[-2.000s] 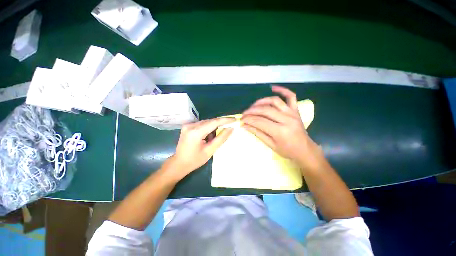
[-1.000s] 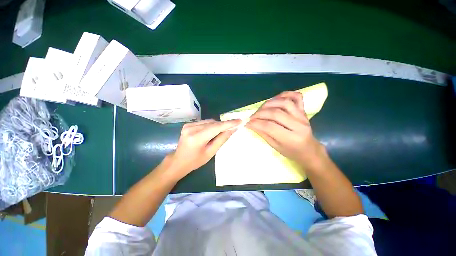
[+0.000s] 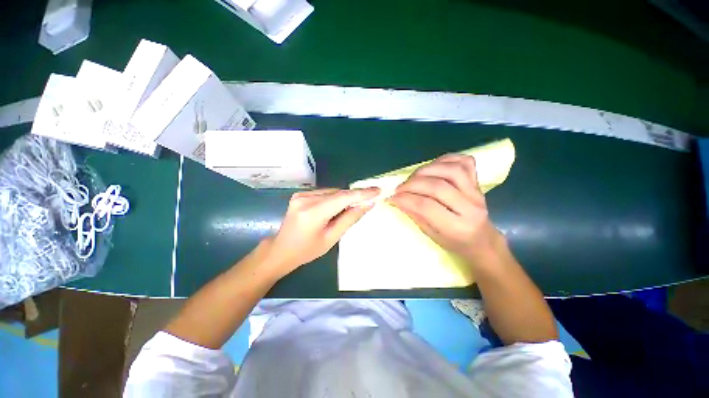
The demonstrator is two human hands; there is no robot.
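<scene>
A pale-yellow sticker sheet point(image 3: 404, 253) lies at the bench's front edge, its far part bent up and folded over. My left hand point(image 3: 315, 225) pinches the sheet's upper left edge between thumb and fingertips. My right hand point(image 3: 447, 204) grips the bent-up part, its fingers curled over it. The fingertips of both hands nearly meet at the sheet's edge. Whether a sticker is between them cannot be told. A closed white retail box point(image 3: 260, 159) lies just left of my left hand, not touching it.
Several white retail boxes point(image 3: 190, 109) lean in a row at the back left. A clear bag of white cables point(image 3: 35, 221) is at the far left, with loose white cables point(image 3: 97, 218) beside it. Two white cartons are on the green belt point(image 3: 435, 47) beyond the whitish strip point(image 3: 459, 106).
The sheet's far part is lifted and bent more than two seconds ago, and my right fingers have closed onto it. The cartons on the belt have shifted right and towards the picture's top.
</scene>
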